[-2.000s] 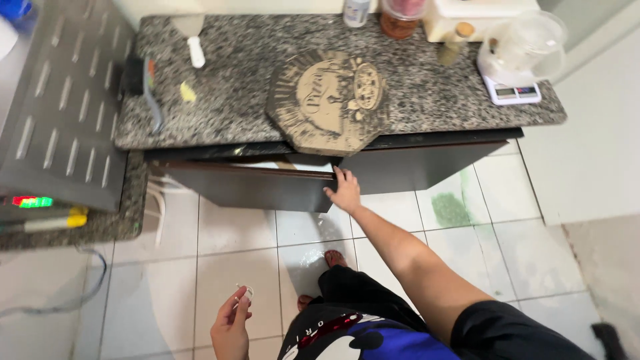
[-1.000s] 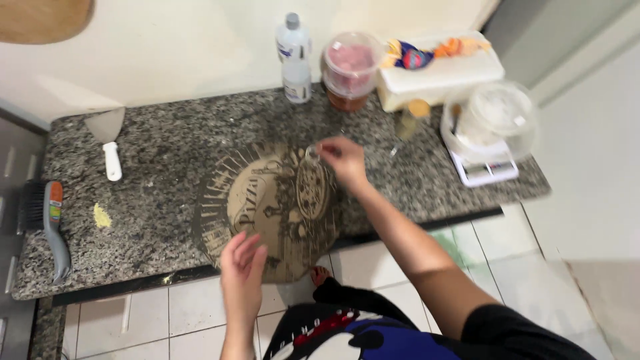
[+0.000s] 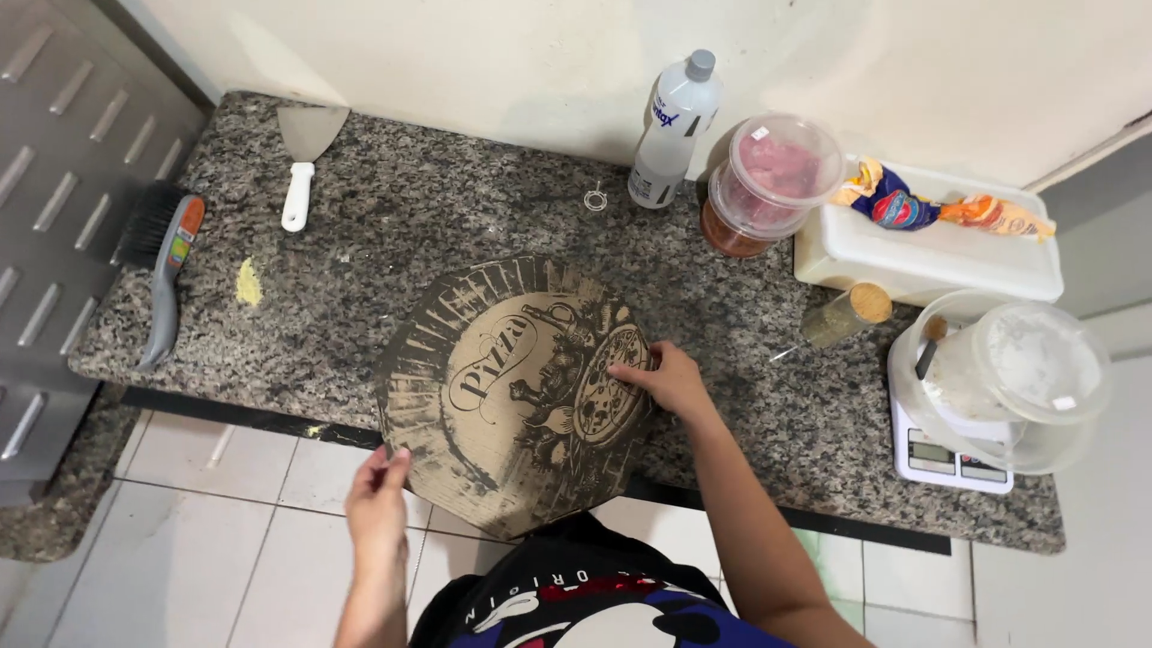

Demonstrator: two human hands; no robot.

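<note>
An octagonal cardboard pizza box point(image 3: 504, 405), printed in black, lies over the front edge of the granite counter. My left hand point(image 3: 380, 481) pinches its lower left edge between thumb and fingers. My right hand point(image 3: 661, 378) grips its right edge, thumb on top and fingers at or under the side. A small white plastic ring-like piece point(image 3: 595, 199) lies on the counter behind the box, left of a clear bottle point(image 3: 673, 130).
Left on the counter point(image 3: 432, 198) are a scraper point(image 3: 301, 166), a brush point(image 3: 166, 270) and yellow crumbs point(image 3: 248, 283). Stacked tubs point(image 3: 774, 171), a lidded white container point(image 3: 936, 234), a spice jar point(image 3: 846, 315) and a kitchen scale point(image 3: 954, 459) holding containers stand right.
My right hand has gone from the cabinet door, seen open earlier, to over the counter, then to the box's right edge. My left hand has taken hold of the box. The view has shifted.
</note>
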